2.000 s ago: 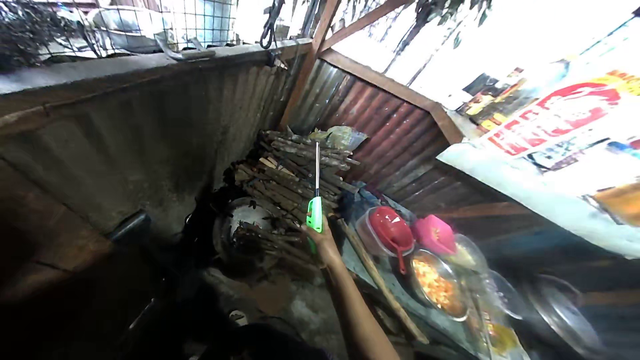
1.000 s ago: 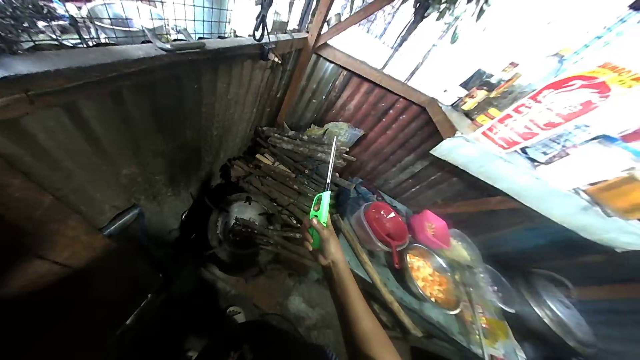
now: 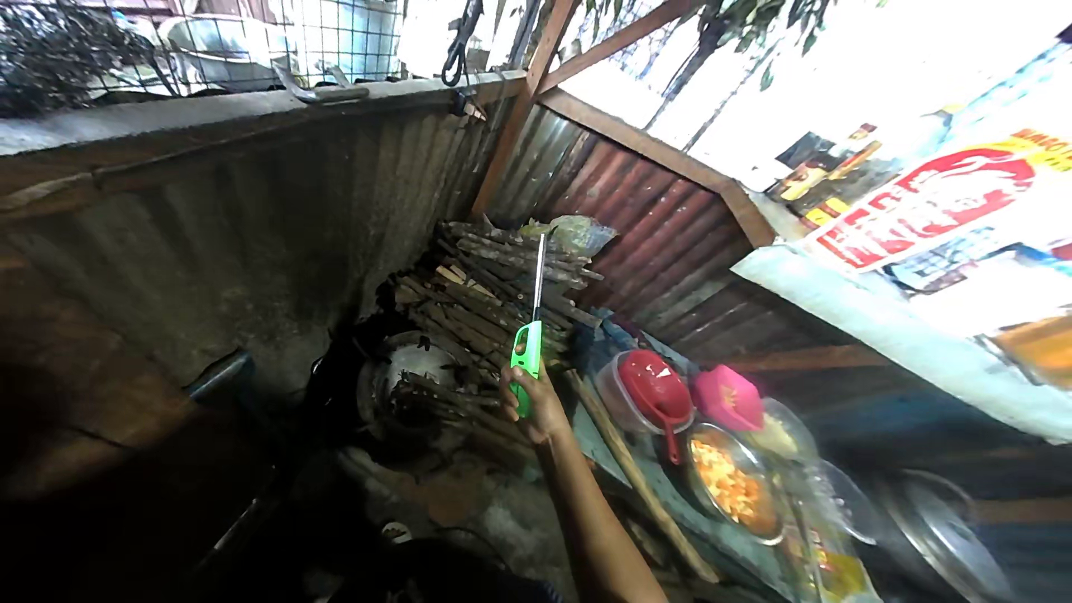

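Note:
A green long-neck gas lighter (image 3: 527, 360) is gripped in my right hand (image 3: 536, 406), its metal barrel pointing up and away, in front of stacked firewood (image 3: 477, 285). Left of that hand, a round stove (image 3: 410, 360) has several sticks (image 3: 452, 406) reaching into its dark middle. On the right, a red plastic dipper (image 3: 653, 389) rests over a clear container, beside a pink plastic container (image 3: 727, 399) and a metal bowl of orange chopped pieces (image 3: 733, 481). My left hand does not show.
Corrugated metal walls (image 3: 653, 226) close off the corner behind the firewood. A long wooden stick (image 3: 641, 477) lies along the edge of the low table (image 3: 611, 452). Further right are a clear bowl (image 3: 837, 502) and a large metal pot or lid (image 3: 946, 528).
My right hand keeps hold of the lighter. Its barrel has swung from nearly upright to leaning right, then back nearly upright. The stove, firewood and bowls have stayed in place.

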